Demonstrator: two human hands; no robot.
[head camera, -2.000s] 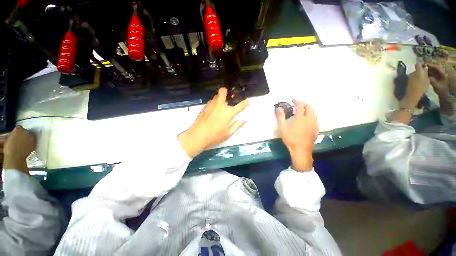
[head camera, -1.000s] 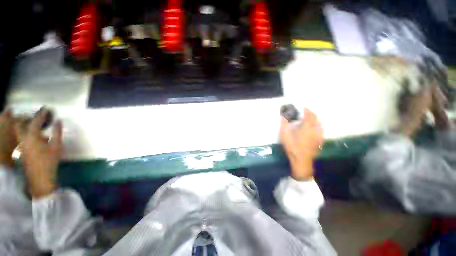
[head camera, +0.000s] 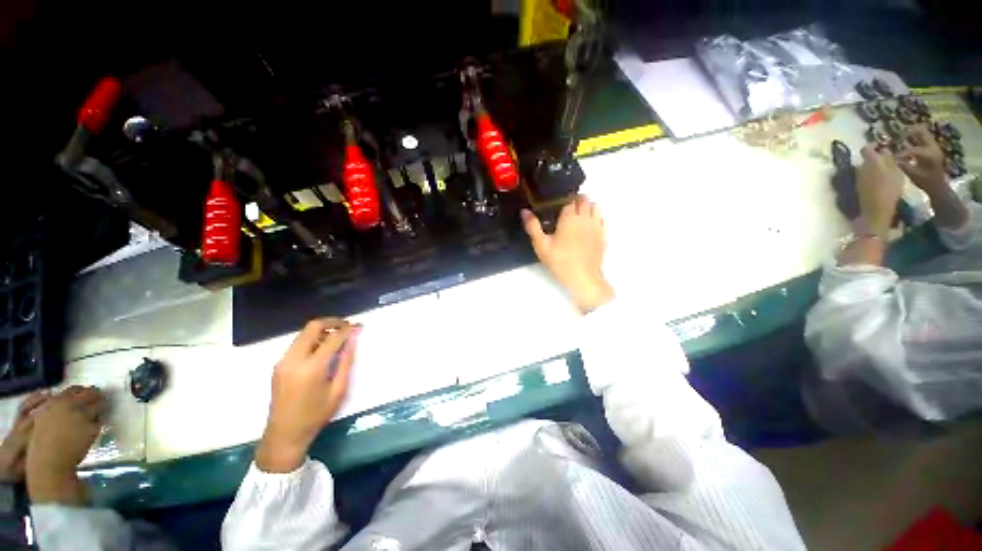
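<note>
Red-handled toggle clamps stand in a row over a long black fixture base; one red grip is near the middle. My right hand is at the rightmost black fixture block, fingertips at its front edge. Whether a part is between those fingers is hidden. My left hand is just in front of the base's front edge, its fingertips close together. Something tiny and pinkish may be at the fingertips, too small to tell. A round black part lies on the white bench, left of my left hand.
A black pocketed tray is at the far left, near a neighbour's hands. At the right another person's hands work beside a heap of black rings. A clear plastic bag lies at the back right.
My right hand has moved from the open bench to the rightmost fixture; the dark part it held no longer shows. My left hand is now before the base. The view has shifted.
</note>
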